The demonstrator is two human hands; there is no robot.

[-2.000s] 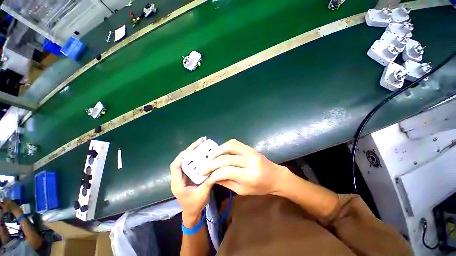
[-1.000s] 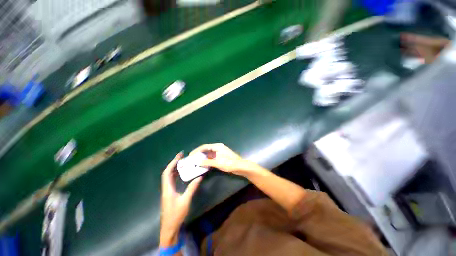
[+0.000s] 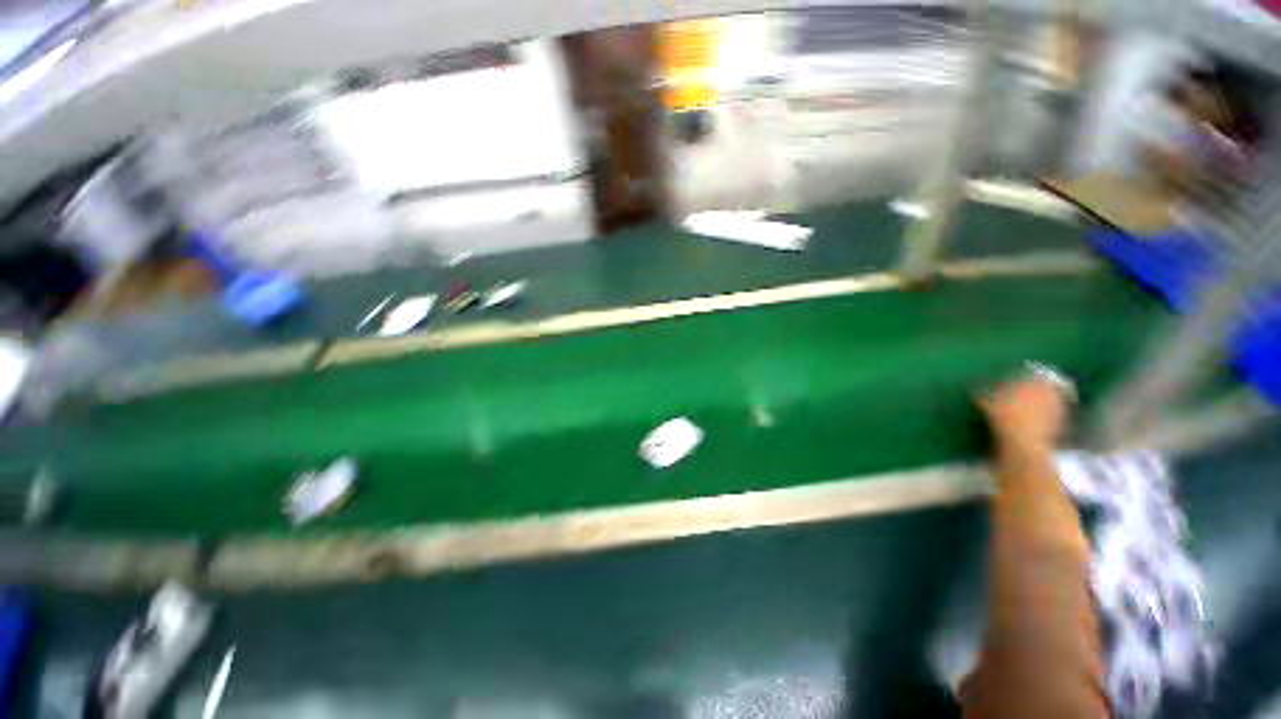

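My right hand (image 3: 1028, 410) is stretched out over the right part of the green belt, blurred. A small white unit (image 3: 1047, 377) shows just beyond its fingers; whether the fingers are closed on it cannot be told. My left hand is not in view. Another white unit (image 3: 672, 443) lies on the middle of the belt, and one more (image 3: 322, 490) lies further left. A cluster of white adapters (image 3: 1145, 576) is on the near worktop, just right of my forearm, blurred.
The pale belt ledge (image 3: 618, 528) runs across in front. A white strip with dark parts (image 3: 152, 653) and a thin white stick (image 3: 218, 683) lie lower left. A pale post (image 3: 950, 169) stands beyond the belt. Blue bins (image 3: 1159, 267) are at the right. A blurred person (image 3: 1194, 120) shows upper right.
The view has swung up. My right hand has left the white piece held with my left hand and now reaches over the belt. My left hand and that piece are out of view.
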